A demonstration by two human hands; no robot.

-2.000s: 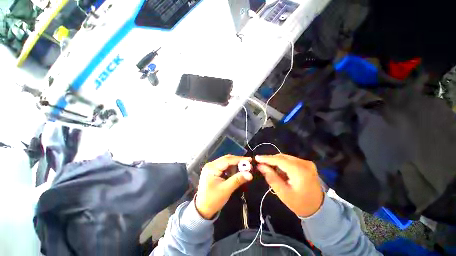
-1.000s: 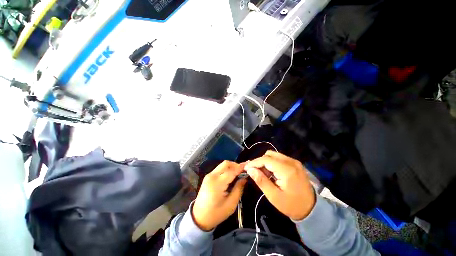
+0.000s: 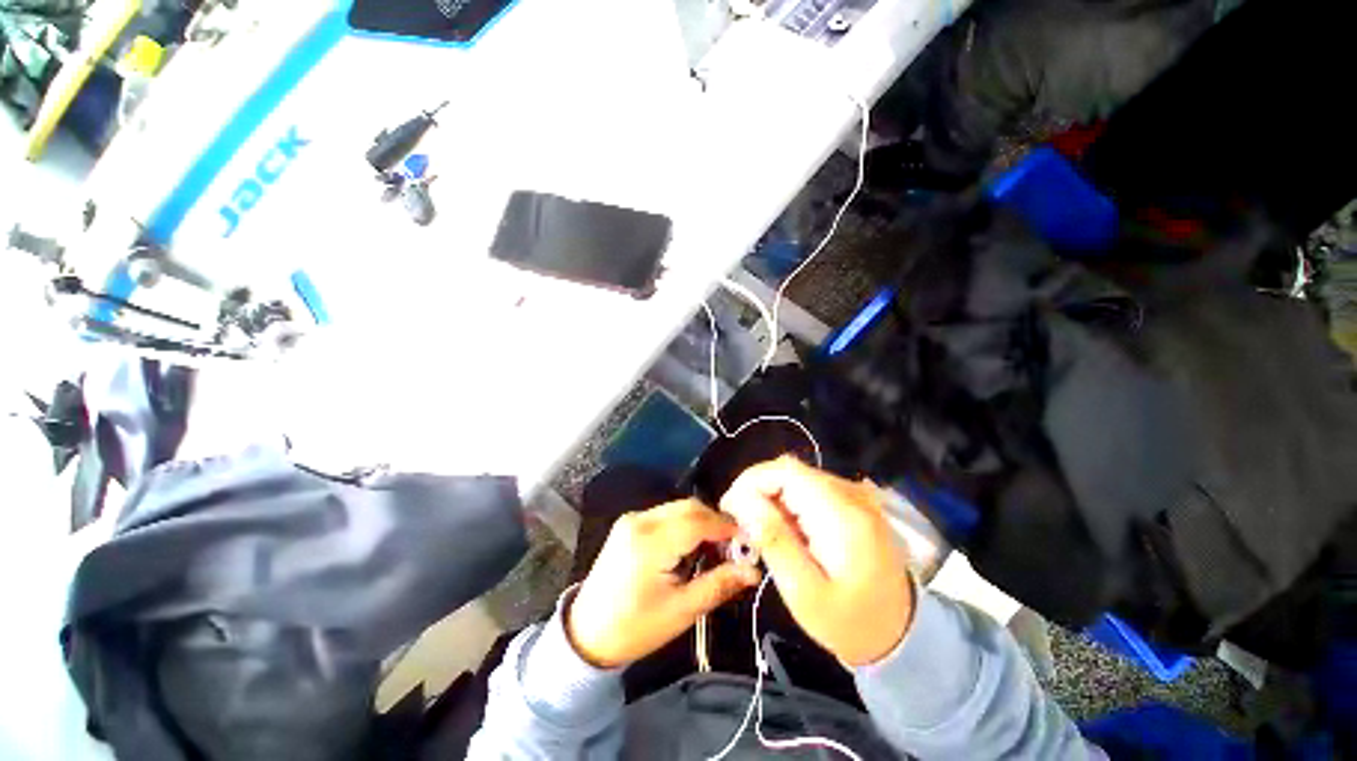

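Note:
A small silvery metal part (image 3: 744, 552), round at its visible end, is held above my lap. My left hand (image 3: 649, 583) pinches it between thumb and fingers from the left. My right hand (image 3: 828, 559) has its thumb and fingertips against it from the right and above. Both hands are bare, and the fingers hide most of the part. A large dark grey garment piece (image 3: 298, 565) lies at the left on the table's near edge, untouched by my hands.
A white sewing machine head (image 3: 268, 179) stands at upper left. A black smartphone (image 3: 582, 241) and a dark screwdriver-like tool (image 3: 403, 138) lie on the table. A white cable (image 3: 860, 164) loops down to my lap. A dark cloth heap (image 3: 1146, 402) and blue bins (image 3: 1057, 201) are at the right.
The view has shifted, so the table items sit further left. My hands have moved slightly lower, and the round end of the metal part shows between the fingertips again.

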